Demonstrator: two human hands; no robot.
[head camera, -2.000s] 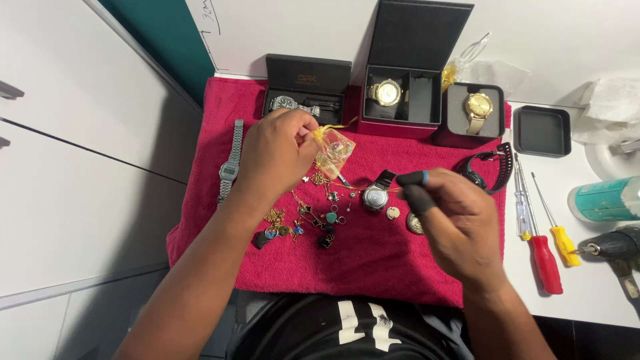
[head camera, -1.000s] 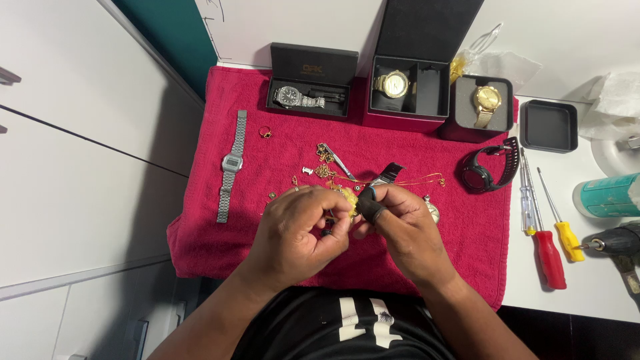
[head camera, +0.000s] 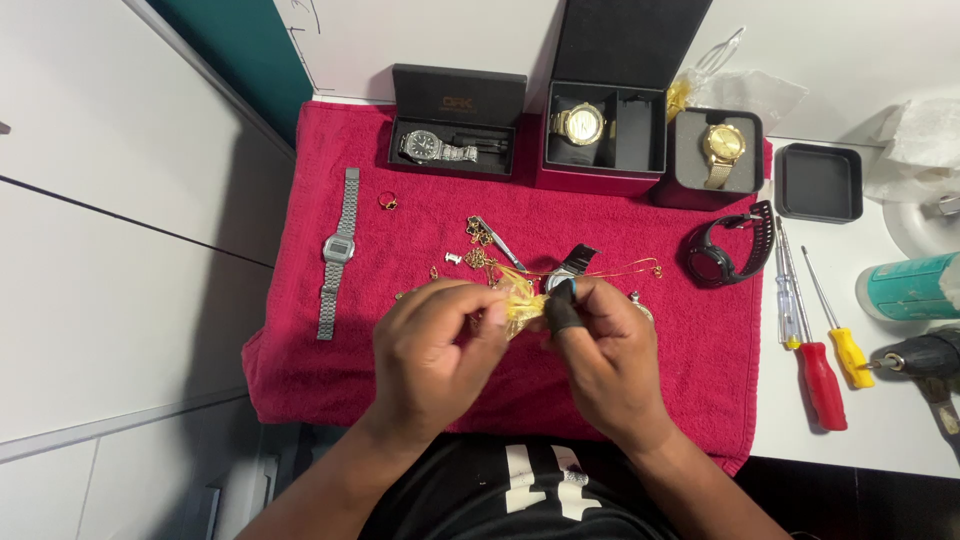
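Note:
My left hand (head camera: 442, 349) and my right hand (head camera: 611, 349) pinch a yellow sheer drawstring pouch (head camera: 523, 306) between them, over the red towel (head camera: 360, 382). A black cover with a blue edge wraps a finger or thumb of my right hand. Just beyond the pouch lie a gold filigree pendant (head camera: 475, 259), steel tweezers (head camera: 501, 244) and a thin gold chain (head camera: 626, 266). A watch with a black strap (head camera: 576, 264) is partly hidden by my right hand. Further left are a gold ring (head camera: 388, 201) and a silver digital watch (head camera: 339, 249). My hands hide some jewellery.
Open boxes with watches (head camera: 457, 169) (head camera: 604, 176) (head camera: 724, 195) line the towel's back edge. A black sports watch (head camera: 712, 259) lies at its right. Beyond are a black lid (head camera: 819, 184), a red screwdriver (head camera: 823, 386), a yellow screwdriver (head camera: 851, 356), a teal-labelled bottle (head camera: 911, 287) and a power drill (head camera: 919, 356).
Two seconds ago my hands were apart, with the pouch hanging from my left hand. They have come together at the pouch. The ring at the towel's left shows since one second ago.

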